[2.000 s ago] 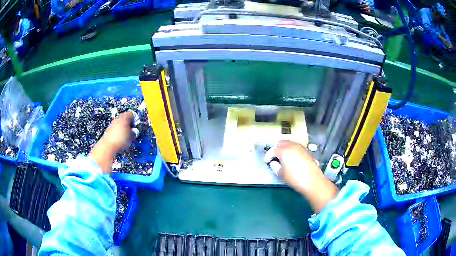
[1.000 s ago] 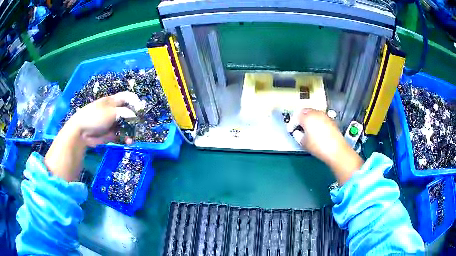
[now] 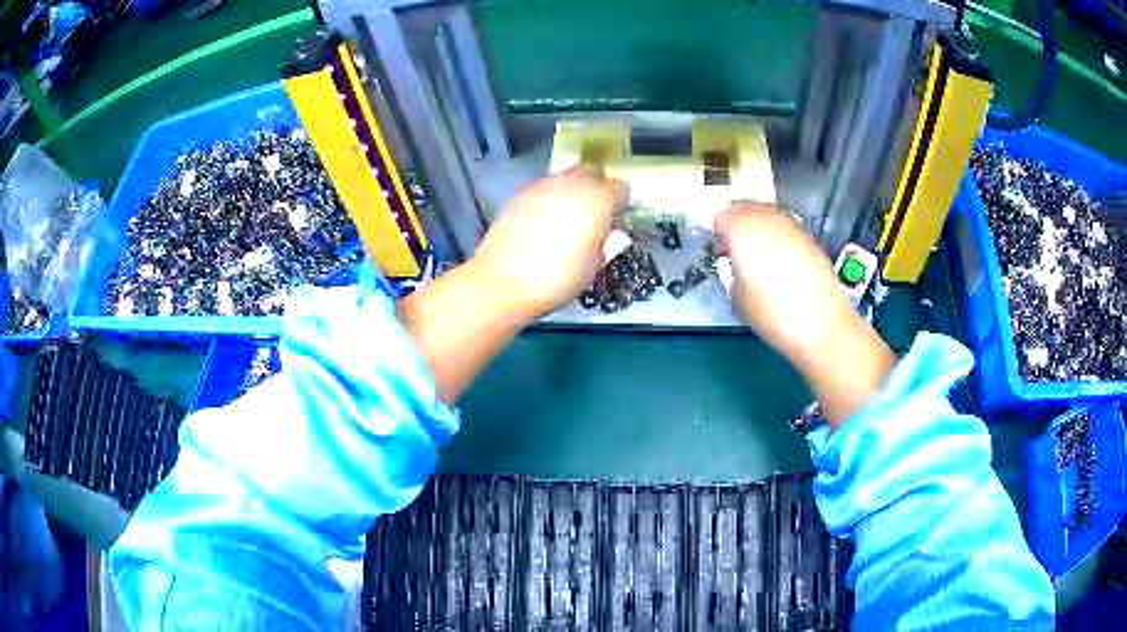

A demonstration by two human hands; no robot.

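Observation:
A dark pile of small metal parts [image 3: 628,279] lies on the pale press base before the cream fixture [image 3: 661,154]. My left hand [image 3: 550,235] is at the left side of this pile, with white tips on its fingers; its fingertips are partly hidden, so its hold is unclear. My right hand [image 3: 772,266] is at the right of the pile, fingers bent down over a few dark parts; whether it pinches one cannot be told. A row of black slotted plastic housings [image 3: 637,556] lies side by side on the green bench in front of me.
The grey press frame has yellow and black bars at left [image 3: 358,154] and right [image 3: 936,161]. A green button [image 3: 853,267] sits right of my right hand. Large blue bins of parts stand at left [image 3: 198,324] and right [image 3: 1075,390], with small blue bins nearby. More black housings [image 3: 99,414] lie at left.
My left hand has moved from the left bin onto the press base, where a dark pile of parts now lies. My right hand stays over the base. The view has tipped down.

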